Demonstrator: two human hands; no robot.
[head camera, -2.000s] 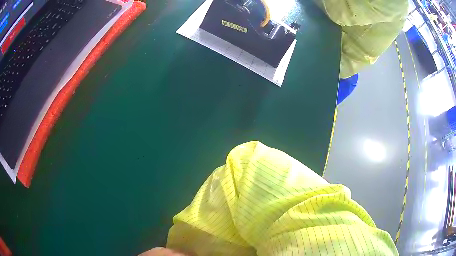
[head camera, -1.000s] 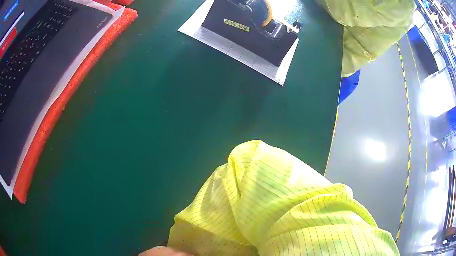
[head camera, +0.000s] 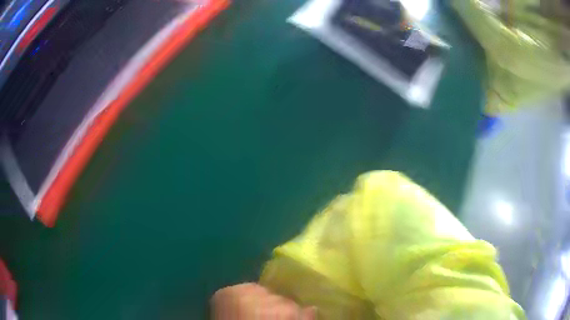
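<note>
An open dark laptop (head camera: 87, 81) lies at the upper left, cut off by the picture's edge. A white sheet (head camera: 94, 112) and a red pad (head camera: 115, 106) show under its front edge. My right hand (head camera: 259, 303) is at the bottom edge, blurred and partly cut off, at the end of a bright yellow sleeve (head camera: 387, 250). It is apart from the laptop. Its fingers are not clear, and I cannot tell if it holds anything. My left hand is not in view.
A black tape dispenser (head camera: 381, 44) sits on a white sheet (head camera: 422, 84) at the top. Another person's yellow sleeve (head camera: 525, 56) is at the upper right. Grey floor (head camera: 500, 181) shows beyond the green table (head camera: 206, 150). A red edge (head camera: 6, 281) shows at the lower left.
The view has shifted and blurred, so the laptop, dispenser and sleeves appear further right. More of my right hand shows at the bottom. The laptop's red pad shows no clear movement on the table.
</note>
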